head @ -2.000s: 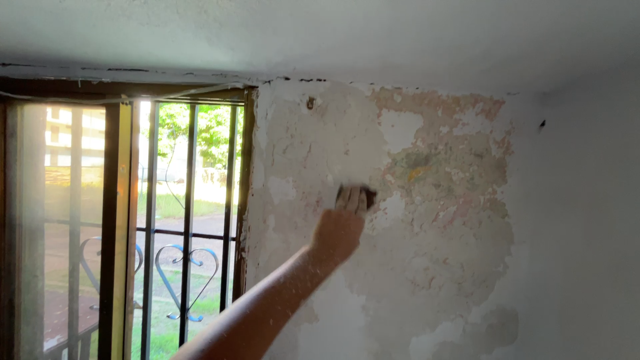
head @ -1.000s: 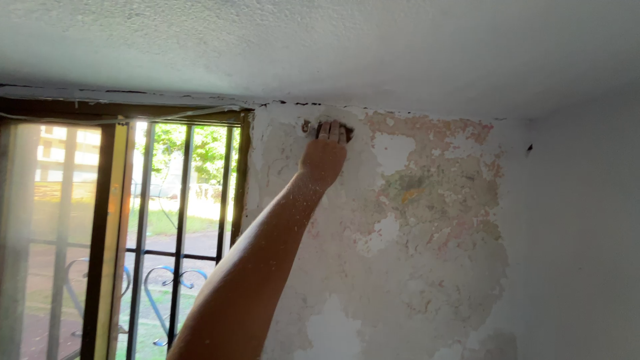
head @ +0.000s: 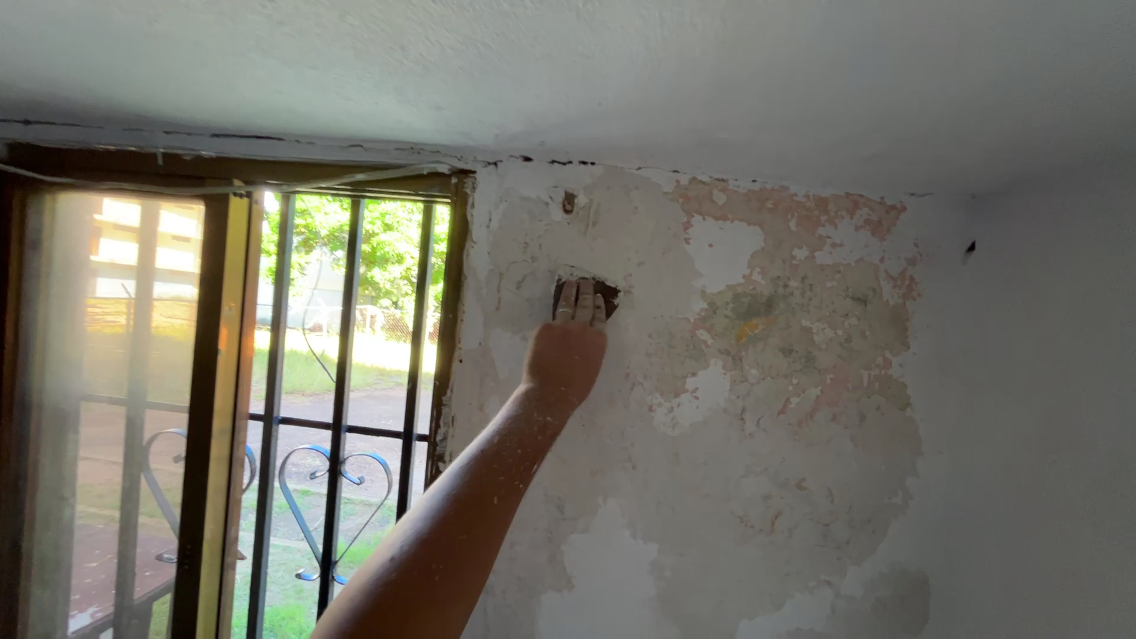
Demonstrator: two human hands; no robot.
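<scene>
My left hand [head: 568, 346] is raised against the wall, fingers pointing up, holding a dark flat pad [head: 606, 296] pressed to the plaster. The pad, possibly sandpaper, shows around the fingertips; its underside is hidden. A light band shows on one finger, and pale specks dot the forearm. Beneath and around the hand is a patchy plaster wall [head: 781, 461] with white, grey and pinkish areas. Just above the hand is a small dark hole [head: 569, 202] in the wall. My right hand is not in view.
Left of the arm stands a window frame [head: 451, 266] with a sliding pane, dark metal bars [head: 341, 382] and heart-shaped scrollwork. A pale cable [head: 373, 177] runs along its top. The ceiling [head: 674, 89] meets the wall along a cracked edge. At right is an adjoining wall [head: 1047, 399] with a dark mark.
My left hand first moved up and left to beside the small hole, then down to below it, with the dark pad still in it. The hole's full outline shows again.
</scene>
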